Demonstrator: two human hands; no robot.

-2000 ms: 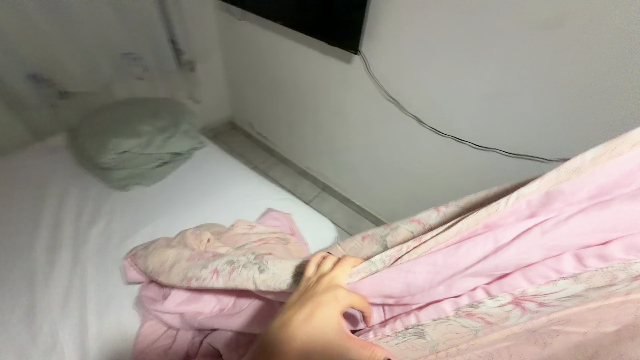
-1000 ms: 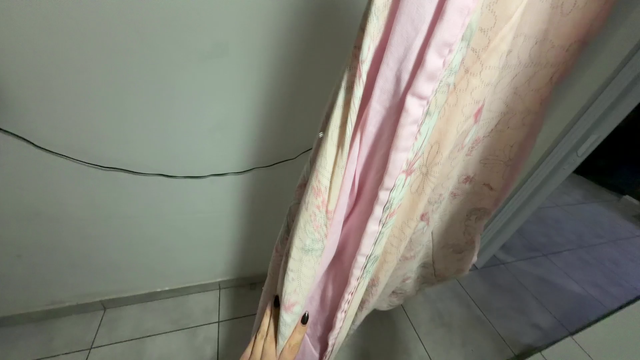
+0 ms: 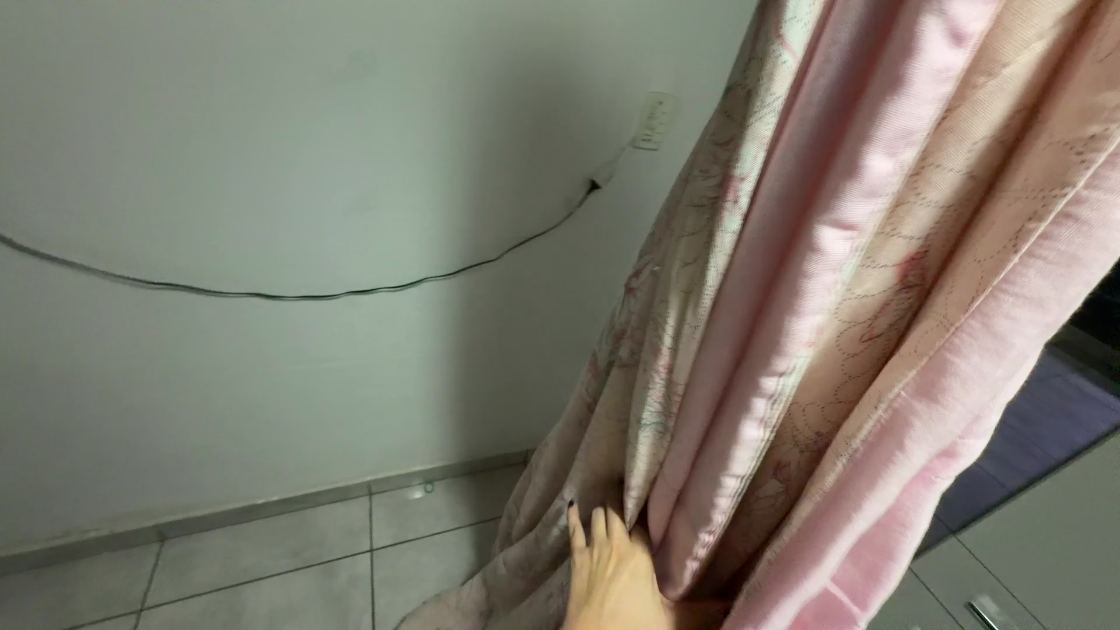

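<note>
A pink and beige floral quilted bedspread (image 3: 840, 289) hangs in long, steep folds across the right half of the view, from the top edge down to the floor at the bottom. My left hand (image 3: 612, 560) is low in the middle, back of the hand up, with its fingers in among the folds and the thumb side partly covered by pink cloth. One dark-nailed finger lies on the outer floral side. The left hand grips the cloth near its lower part. My right hand is not in view; what holds the cloth at the top is out of the frame.
A pale wall (image 3: 289, 157) stands ahead, with a black cable (image 3: 297, 297) running to a wall socket (image 3: 654, 121). Grey floor tiles (image 3: 262, 595) lie below. At the lower right, behind the cloth, is a grey panel with a metal handle (image 3: 984, 611).
The view has swung far right from the bed and pillow seen two seconds ago. The bedspread, partly on the bed then, now hangs beside the wall, its folds spread wider than one second ago.
</note>
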